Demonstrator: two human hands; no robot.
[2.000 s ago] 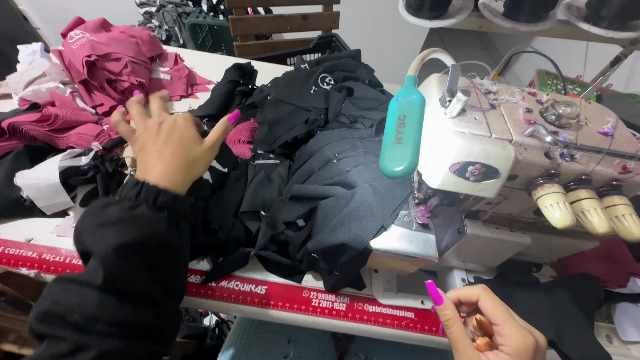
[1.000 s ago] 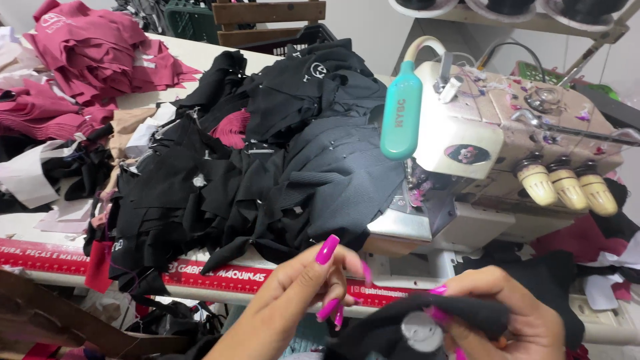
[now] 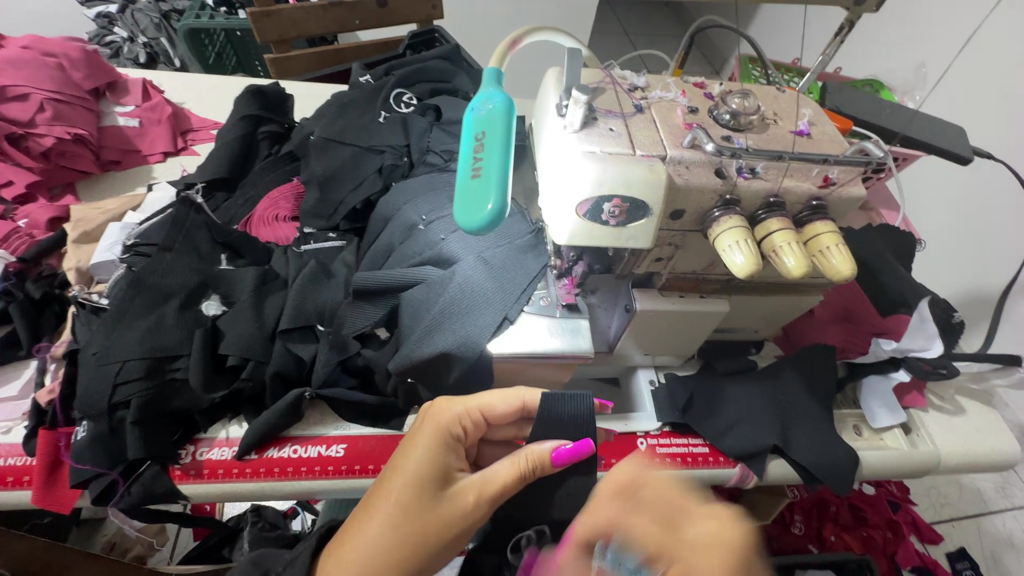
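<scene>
My left hand pinches a folded black ribbed fabric piece between thumb and fingers, just in front of the table edge. My right hand is blurred at the lower part of that fabric; a small light-blue item shows at its fingers, too blurred to name, and its exact hold is unclear. Beyond my hands stands an overlock sewing machine with a teal lamp over its left side. A large heap of black ribbed fabric pieces lies left of the machine's presser foot.
Pink fabric is piled at the far left. A black cut piece hangs over the table's front edge on the right, near dark red and white scraps. A red printed measuring strip runs along the edge. Red fabric lies below at right.
Two seconds ago my left hand was over the heap at the left; it has come down to the front, beside my right hand. The black piece came into view between my hands one second ago.
</scene>
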